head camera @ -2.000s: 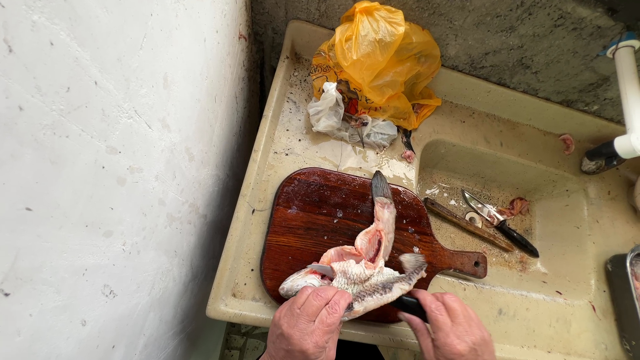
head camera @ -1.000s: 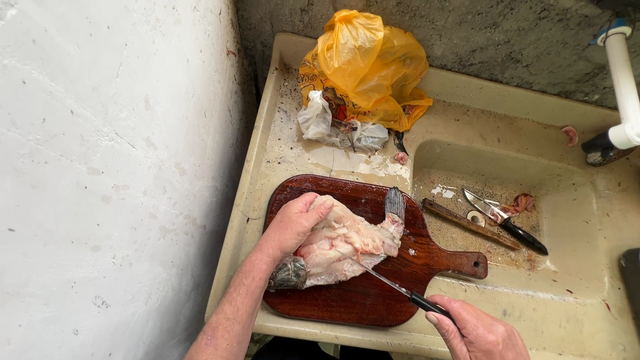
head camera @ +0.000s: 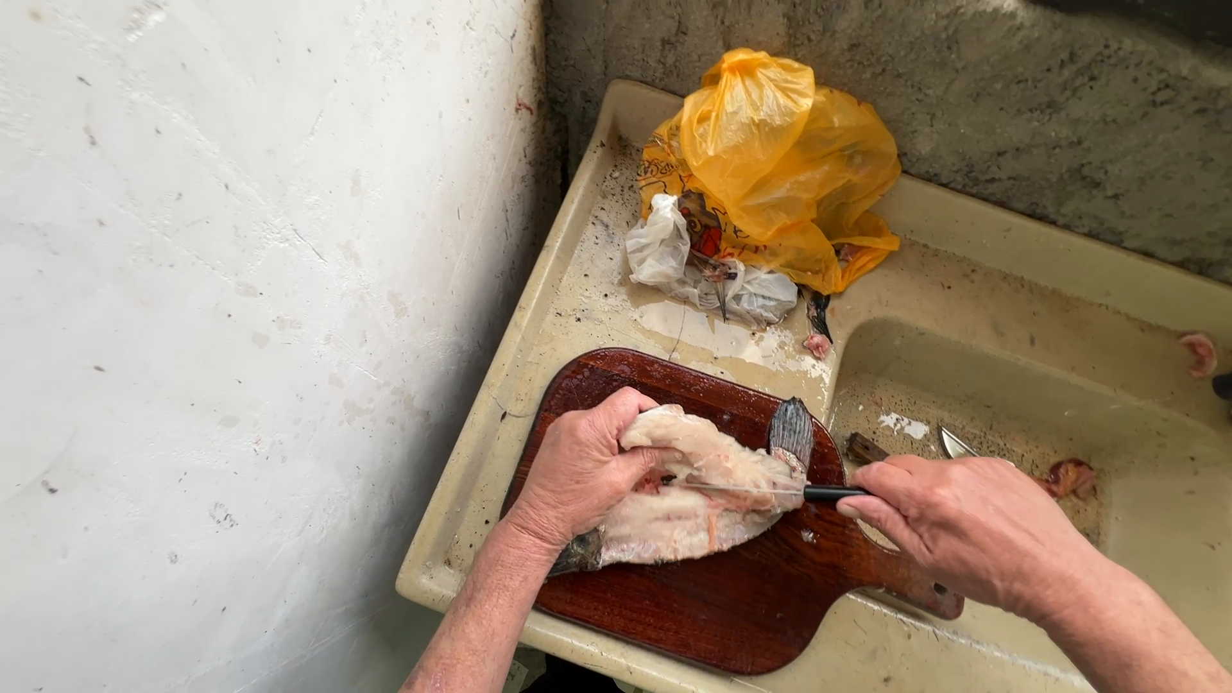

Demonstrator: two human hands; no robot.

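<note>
An opened fish (head camera: 712,500) lies on a dark red-brown wooden cutting board (head camera: 674,616), its pale flesh facing up and its dark tail fin (head camera: 791,431) toward the upper right. My left hand (head camera: 589,467) grips the flesh at the fish's left part, thumb at the inner cavity. In my right hand (head camera: 962,525) is the black handle of a knife (head camera: 830,492); its thin blade lies across the flesh, pointing left, and the tip is by the cavity near my left thumb. The dark end of the fish shows below my left wrist.
The board rests on a beige sink's drain area (head camera: 568,327). Behind stand an orange plastic bag (head camera: 789,164) and a white plastic bag (head camera: 659,245) with fish scraps. A second knife's blade (head camera: 955,443) and reddish scraps (head camera: 1070,477) lie in the basin. A white wall (head camera: 241,337) rises at left.
Two seconds ago the fish lay with scaly skin showing; now its inner flesh faces up. Since one second ago, my right hand has moved up and the knife blade now lies further into the flesh.
</note>
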